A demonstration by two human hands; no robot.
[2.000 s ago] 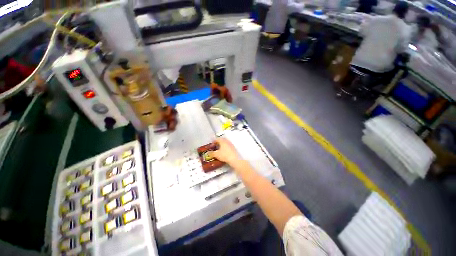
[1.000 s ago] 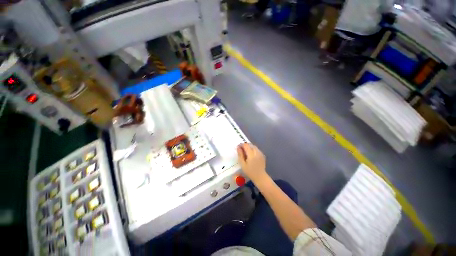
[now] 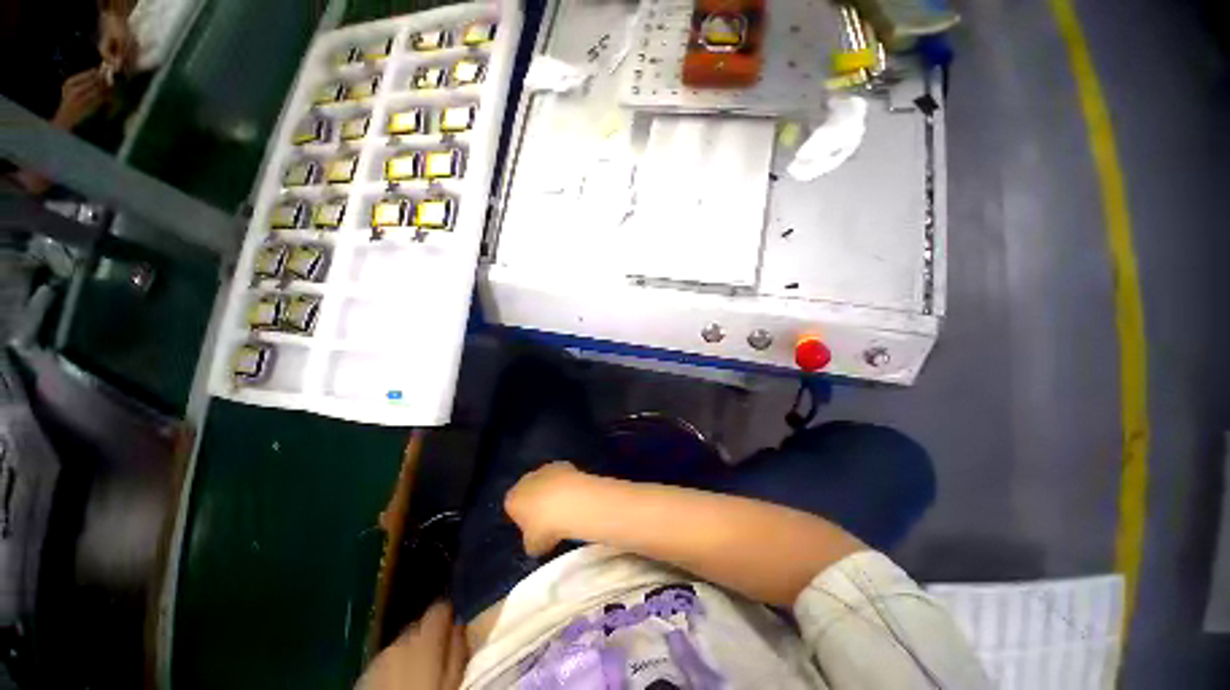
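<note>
The red-brown fixture (image 3: 722, 47) lies on the silver perforated plate (image 3: 661, 84) at the top, with a square unit (image 3: 722, 30) in its pocket. The white blister tray (image 3: 358, 303) at upper left holds rows of similar units; several lower right pockets are empty. My right hand (image 3: 542, 508) rests over my lap, fingers curled and mostly hidden; nothing shows in it. My left hand (image 3: 429, 650) is low at the bottom edge, blurred and partly cut off; its fingers are not clear. Both hands are away from the fixture and tray.
The machine front has silver buttons (image 3: 714, 333) and a red emergency stop (image 3: 811, 353). A crumpled wipe (image 3: 828, 139) and yellow-tipped tools (image 3: 855, 62) lie on the bed. The green conveyor (image 3: 290, 506) is at left. Another person's hands (image 3: 101, 70) show at top left.
The view has swung down and left. My right hand has left the fixture, passed the machine's front right, and come back over my lap. My left hand now shows at the bottom.
</note>
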